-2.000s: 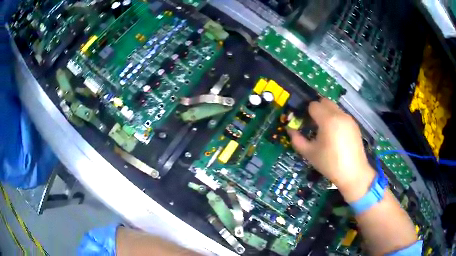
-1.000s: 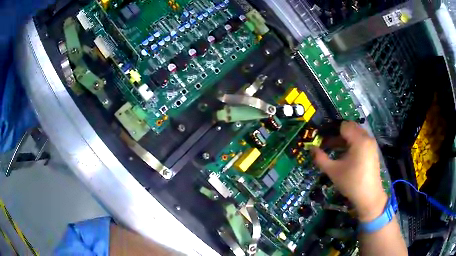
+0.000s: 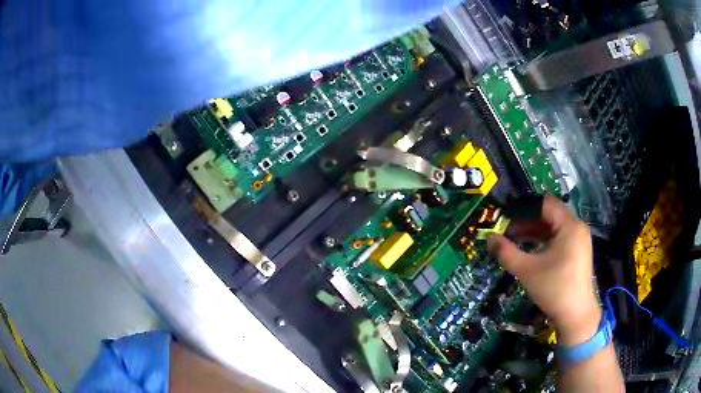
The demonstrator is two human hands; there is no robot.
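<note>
My right hand (image 3: 549, 261), bare with a blue wrist strap, is at the far edge of a green circuit board (image 3: 434, 265). Its thumb and fingers are around a transformer (image 3: 493, 226) with pale yellow tape, copper and a dark part, low over the board. Whether its pins are seated is hidden. Yellow box capacitors (image 3: 478, 165) and two pale round capacitor tops stand beside it. Another yellow block (image 3: 392, 250) is on the near side of the board. My left forearm and blue sleeve show at the bottom left; the hand is cut off by the bottom edge.
A second board (image 3: 323, 115) is at the upper left, partly covered by another person's blue sleeve (image 3: 192, 61). Metal levers and greenish clamps (image 3: 396, 180) stand on the black carrier. A yellow-parts bin (image 3: 657, 238) is at the right, near a blue cord. A metal rail (image 3: 184, 284) curves along the left.
The view has shifted, moving the boards left and then right in frame. A blue-sleeved arm has come in across the top left. My right hand stays at the transformer.
</note>
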